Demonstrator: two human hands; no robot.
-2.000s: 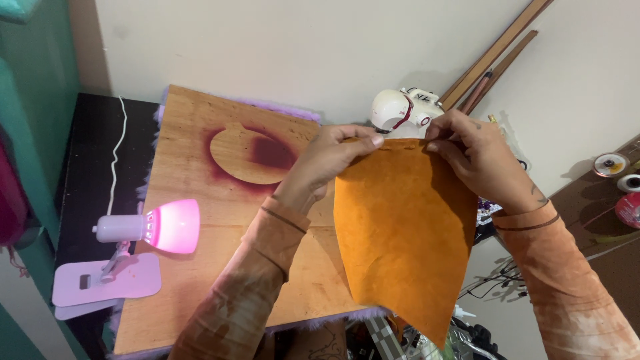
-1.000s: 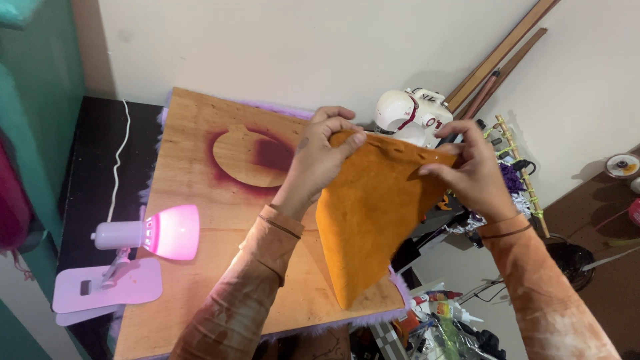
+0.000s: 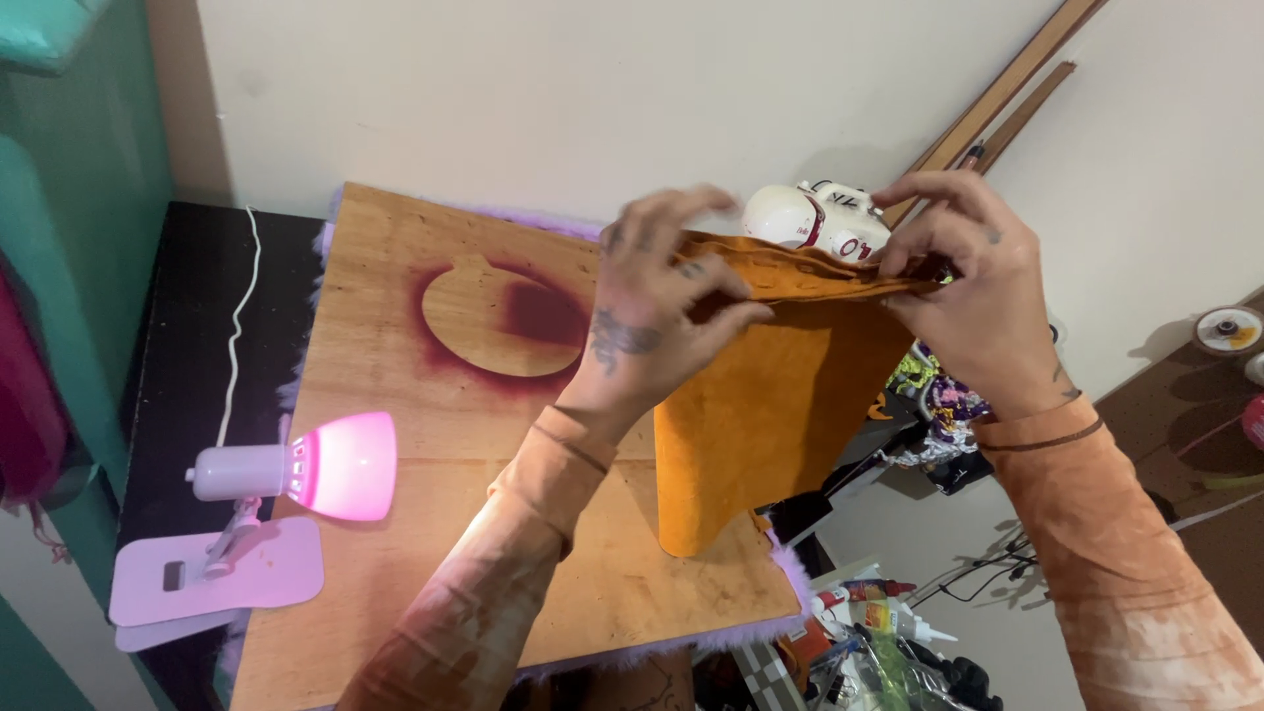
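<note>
An orange suede-like piece point(image 3: 760, 415) hangs over the wooden board, its upper edge gathered in folds with small slits or stitches along it. My left hand point(image 3: 667, 286) is at the left end of that edge, thumb and forefinger at the fold, other fingers raised and a little blurred. At the right end, my right hand point(image 3: 973, 267) pinches the folded edge between thumb and fingers. Both sleeves are orange and tie-dyed. The folds and fingers partly hide the opening between the layers.
A wooden board point(image 3: 395, 415) with a dark red stain and purple fluffy trim lies below. A lit pink clip lamp point(image 3: 341, 466) stands left, by a white cable point(image 3: 235, 326). Behind the piece is a white appliance point(image 3: 820, 219). Tubes and bottles point(image 3: 879, 617) crowd the lower right.
The orange piece hung nearly flat two seconds ago; now its top shows separated, folded layers. My left hand has shifted its hold along the edge, and its fingers have lifted.
</note>
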